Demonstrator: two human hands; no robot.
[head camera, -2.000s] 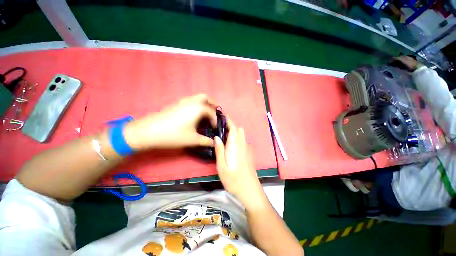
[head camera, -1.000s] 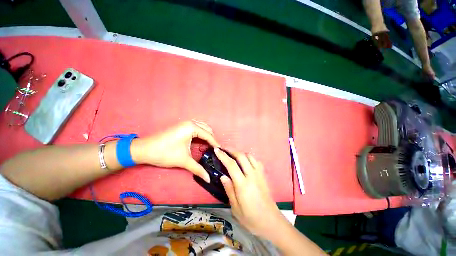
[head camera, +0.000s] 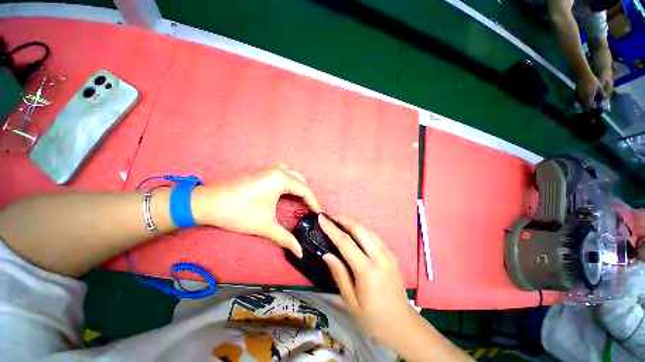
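A glossy black camcorder body lies low over the front of the red mat, with a flat black part beside it toward my body. My left hand reaches in from the left, thumb and fingers curved around the body's left end. My right hand grips its right side with fingers and thumb, covering much of it. A blue wrist strap is on my left wrist. Whether a small part is between my fingertips cannot be told.
A pale green phone and clear-framed glasses lie left. A white stick lies right of the mat seam. A grey-brown tape dispenser stands right. Blue coiled cord hangs at the front edge. Another person's hands work across the belt.
The black device, upright and blurred between my hands two seconds ago, is now held lower and flatter. Since one second ago my hands have barely moved. The view has shifted.
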